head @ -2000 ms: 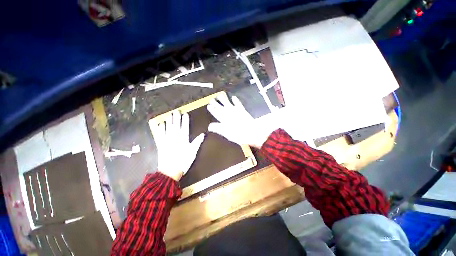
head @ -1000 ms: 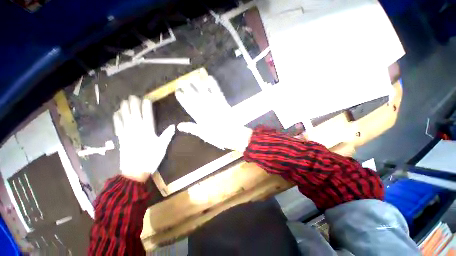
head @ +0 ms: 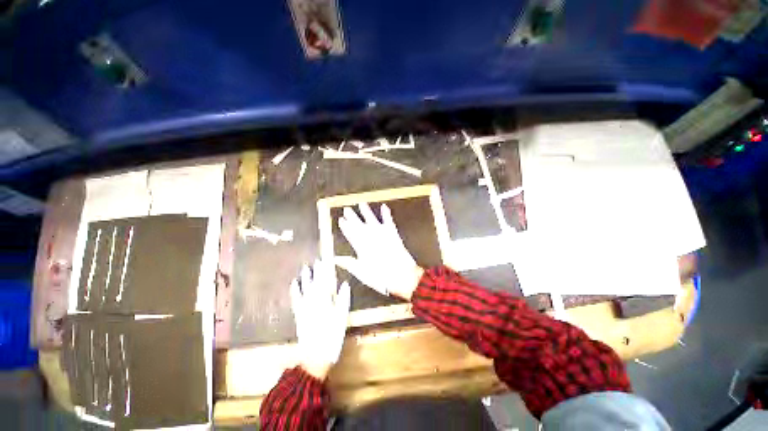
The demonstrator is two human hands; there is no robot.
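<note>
A tan frame (head: 379, 196) with an open centre lies on the dark board near its wooden front edge. A dark brown panel (head: 417, 231) lies inside it. My right hand (head: 377, 251), in a white glove, rests flat on the panel with fingers apart. My left hand (head: 321, 311), also white-gloved, lies at the frame's lower left corner with fingers slightly spread. Neither hand is seen gripping anything. The hands hide part of the panel and the frame's left side.
A large white sheet stack (head: 602, 210) lies at right. Brown panels with pale lines (head: 164, 261) lie on white backing at left. White scrap strips (head: 370, 158) lie behind the frame. A dark metal piece (head: 644, 305) sits at the right front. The blue press (head: 404, 63) spans the back.
The view has turned and shows more of the press. My left hand has moved down to the frame's lower left corner. My right hand has moved further over the panel's middle.
</note>
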